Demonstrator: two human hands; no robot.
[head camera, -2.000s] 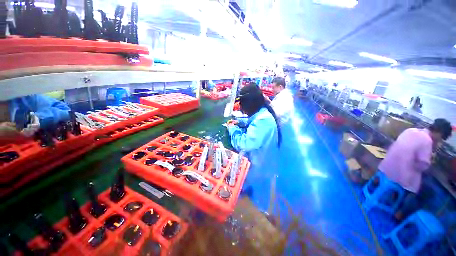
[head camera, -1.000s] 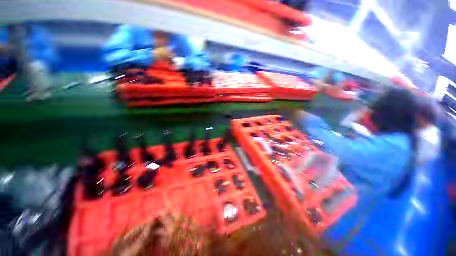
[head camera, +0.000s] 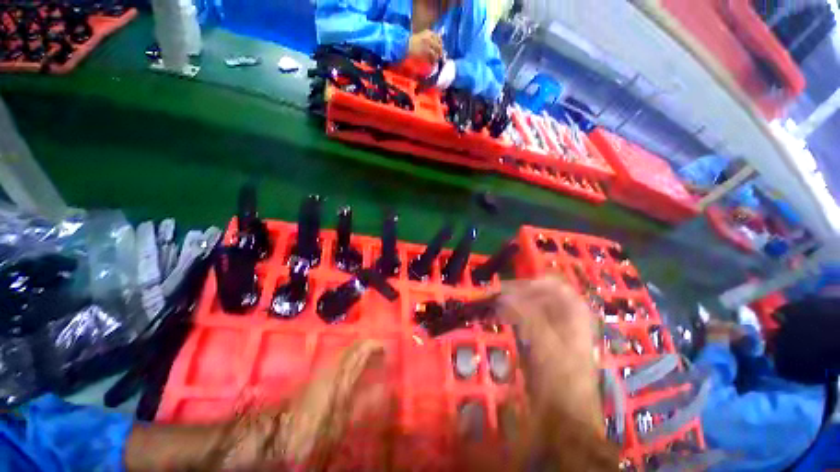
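The red-orange working tray (head camera: 299, 343) lies in front of me. Black-strapped watches (head camera: 387, 241) stand along its far row, with more in the row nearer me. Round silvery discs (head camera: 466, 361) sit in its right pockets; several left and middle pockets are empty. My left hand (head camera: 336, 401) is blurred over the tray's near middle, fingers apart, with nothing visible in it. My right hand (head camera: 553, 336) is over the tray's right side, its fingertips closed on a black strap (head camera: 456, 316) that points left. Whether a watch head is attached is hidden.
The side tray (head camera: 645, 323) with watch heads and grey strips stands at right. Grey straps (head camera: 161, 263), black straps (head camera: 175, 336) and a clear plastic bag (head camera: 78, 304) lie left. Stacked trays (head camera: 396, 115) and a person's hands (head camera: 425, 48) are across the green bench; another person is at right.
The view has swung left and down onto the working tray. Both my hands now reach over it, and my right hand has a black strap at its fingertips.
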